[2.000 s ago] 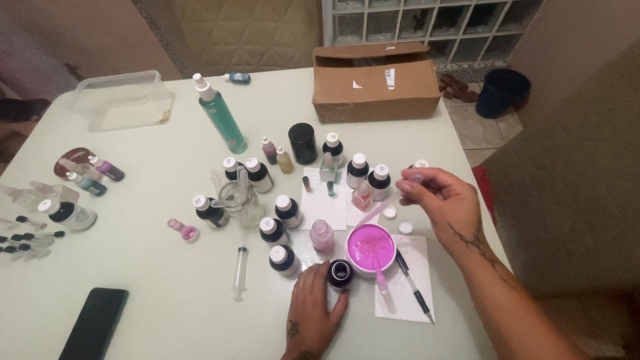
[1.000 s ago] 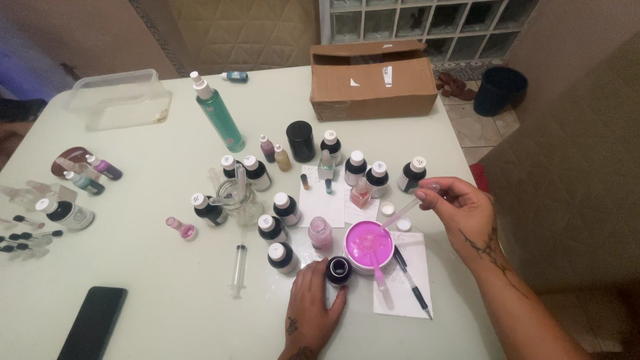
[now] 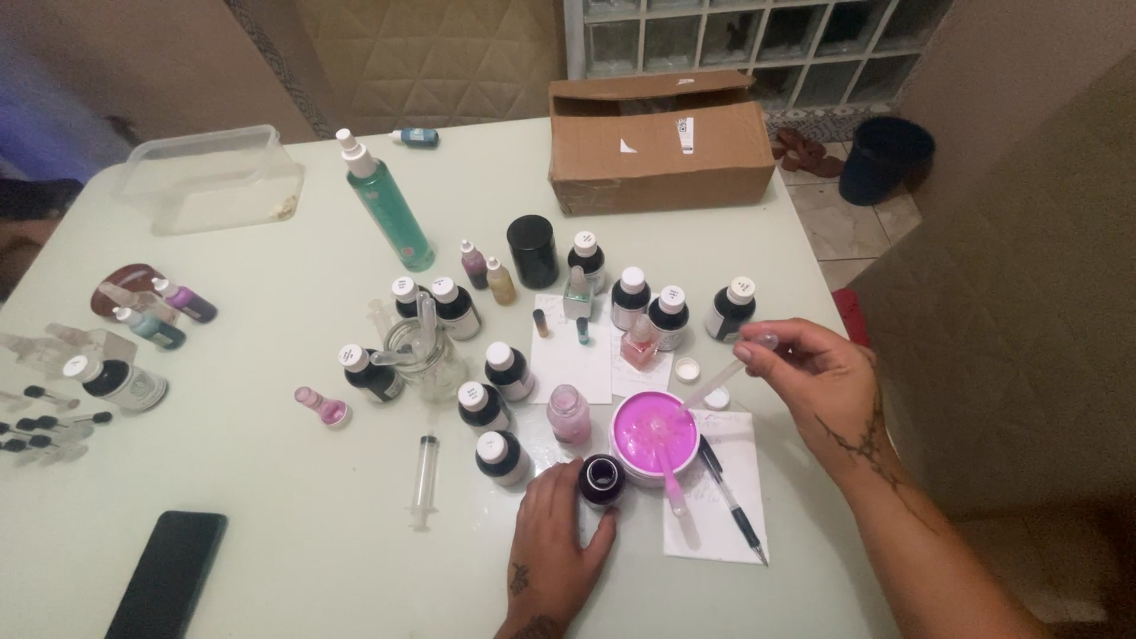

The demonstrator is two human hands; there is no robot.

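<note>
My right hand point(image 3: 812, 382) pinches the bulb end of a clear plastic pipette point(image 3: 714, 386), its lower end over the right side of a white tub of bright pink liquid point(image 3: 648, 426). A pink-coated spatula point(image 3: 672, 488) leans out of the tub's front. My left hand point(image 3: 559, 532) curls around an uncapped dark bottle point(image 3: 602, 481) just left of the tub. Behind that bottle stands an open bottle of pale pink liquid point(image 3: 569, 415). Two white caps lie behind the tub, one of them a small cap point(image 3: 687, 370). A pen point(image 3: 732, 501) rests on written paper point(image 3: 710, 532) at the right.
Several white-capped dark bottles point(image 3: 501, 457) surround a glass jar holding pipettes point(image 3: 435, 368). A syringe point(image 3: 424, 484) and a phone point(image 3: 169, 572) lie left. Farther back are a green spray bottle point(image 3: 390, 213), a black jar point(image 3: 532, 252), a cardboard box point(image 3: 657, 182) and a clear plastic container point(image 3: 213, 182).
My right hand has brought the pipette's lower end back over the pink liquid since one second ago. The left hand stays around the uncapped dark bottle.
</note>
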